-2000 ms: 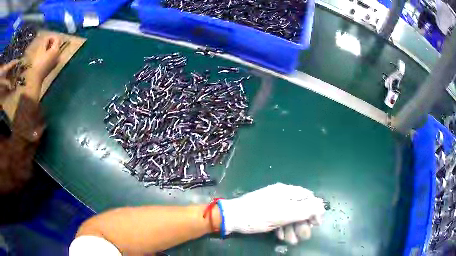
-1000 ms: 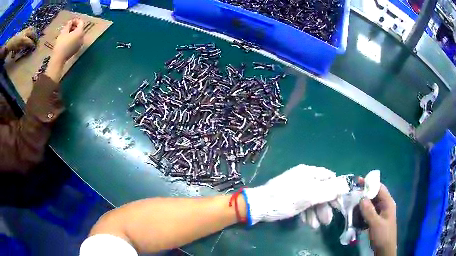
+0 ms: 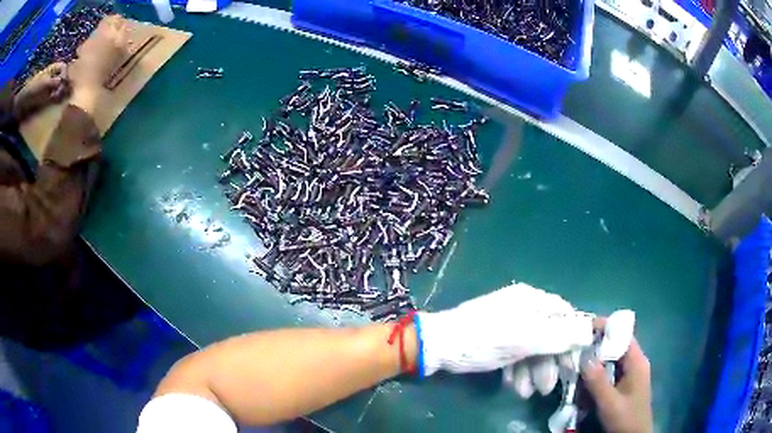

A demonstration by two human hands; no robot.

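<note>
My left hand (image 3: 508, 334), in a white knitted glove with a blue cuff edge, is at the lower right with its fingertips closed on the white curved unit (image 3: 620, 334). My bare right hand (image 3: 624, 389) holds the same unit from the right. The unit's broad white end points up and its other end, with a small red spot, points down near the frame's bottom edge. Fingers hide its middle; a small part between the fingertips cannot be made out. The loose pile of black-and-silver parts (image 3: 355, 190) lies on the green bench left of my hands.
A blue parts bin (image 3: 474, 63) full of dark parts stands beyond the pale rail (image 3: 626, 173). A blue tray (image 3: 739, 330) is at the right edge. Another person's hands (image 3: 102, 59) work over a brown board (image 3: 152, 63) at the upper left. A white unit lies on the far green surface, partly cut off.
Two seconds ago my right hand was out of view; it came in holding the unit at my left hand. Since then both hands have shifted slightly and the unit sits a little lower.
</note>
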